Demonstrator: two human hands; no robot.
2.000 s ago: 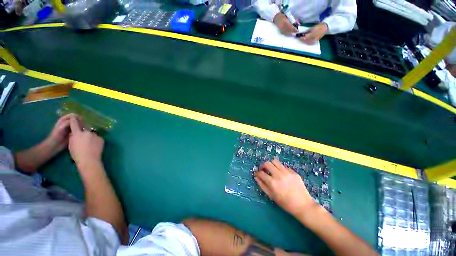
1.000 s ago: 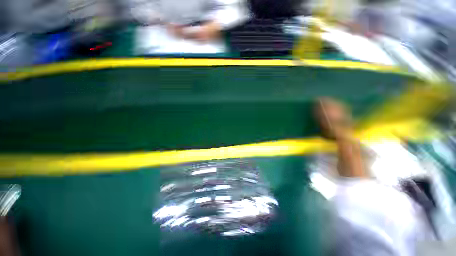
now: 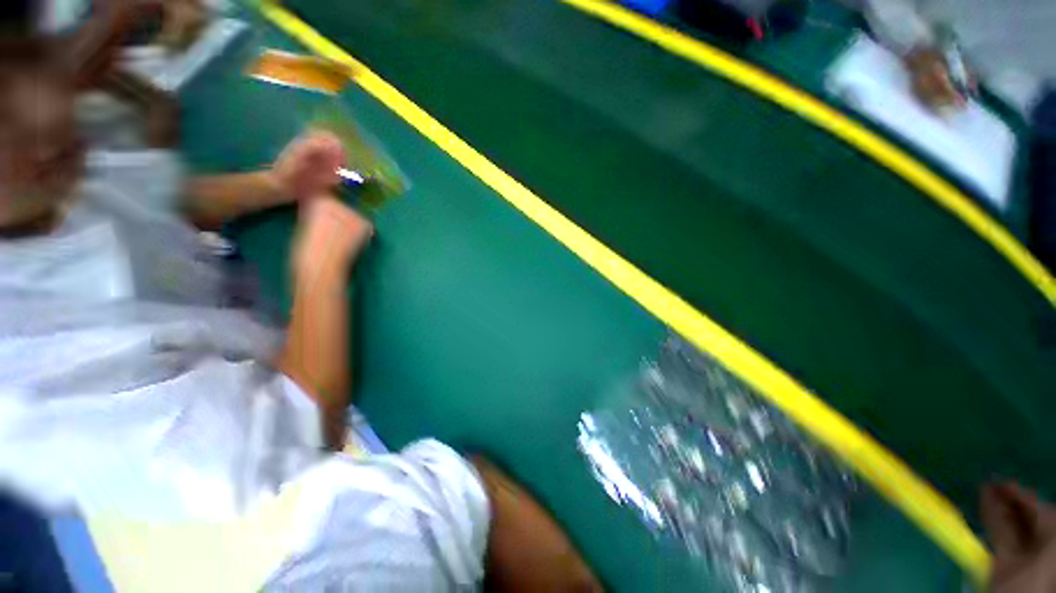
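A clear blister tray (image 3: 741, 475) lies on the green bench at the lower right, its lower side cut off by the picture's edge. Small dark and silvery pieces show in it, too blurred to tell apart. My left hand is out of the picture. A white sleeve and a bare forearm, seemingly mine, run off the bottom edge. My right hand (image 3: 1025, 539) seems to be the blurred hand at the lower right edge, near the yellow rail and right of the tray. It is cut off; its fingers and anything in it cannot be made out.
A neighbour at left holds a yellow-green translucent sheet (image 3: 371, 162) in both hands. An orange strip (image 3: 299, 72) lies beyond it. A yellow rail (image 3: 556, 220) separates bench and dark green belt (image 3: 718, 209). Across the belt, a person's hand rests by white paper (image 3: 926, 116).
The view swung right, then back left, and is now tilted. My right hand, over the tray two seconds ago, is now away from it at the right edge. The orange strip and neighbour appear nearer the middle.
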